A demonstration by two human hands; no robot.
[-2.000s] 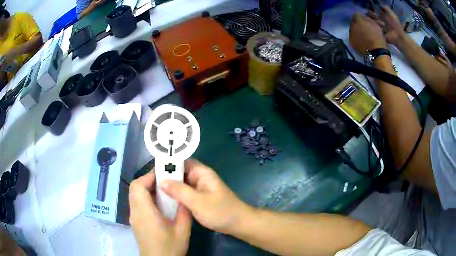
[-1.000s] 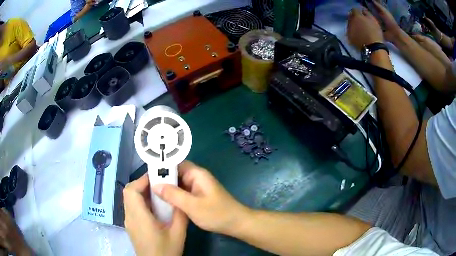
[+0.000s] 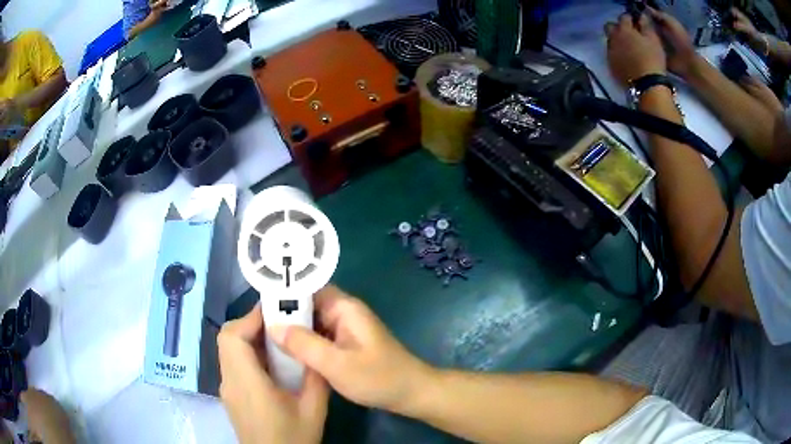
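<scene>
A white handheld fan (image 3: 289,247) is upright in front of me, its round slotted head at the top. A dark cross-shaped opening shows below the head. My left hand (image 3: 264,386) is wrapped around the handle from the left and below. My right hand (image 3: 364,351) holds the handle from the right, its thumb on the front. The handle's lower end is partly hidden by my hands. A pale blue retail box (image 3: 179,299) with an open top flap stands just left of the fan.
Small dark parts (image 3: 438,247) lie on the green mat (image 3: 512,303). Behind are a red-brown box (image 3: 334,91), a tub of screws (image 3: 451,108) and a black soldering station (image 3: 538,165). Black cups (image 3: 199,147) cluster at left. Another person's arm (image 3: 685,191) is at right.
The fan and both hands have shifted slightly left and down compared with two seconds ago, and the fan head looks tilted a little. At lower left another person's hand has moved.
</scene>
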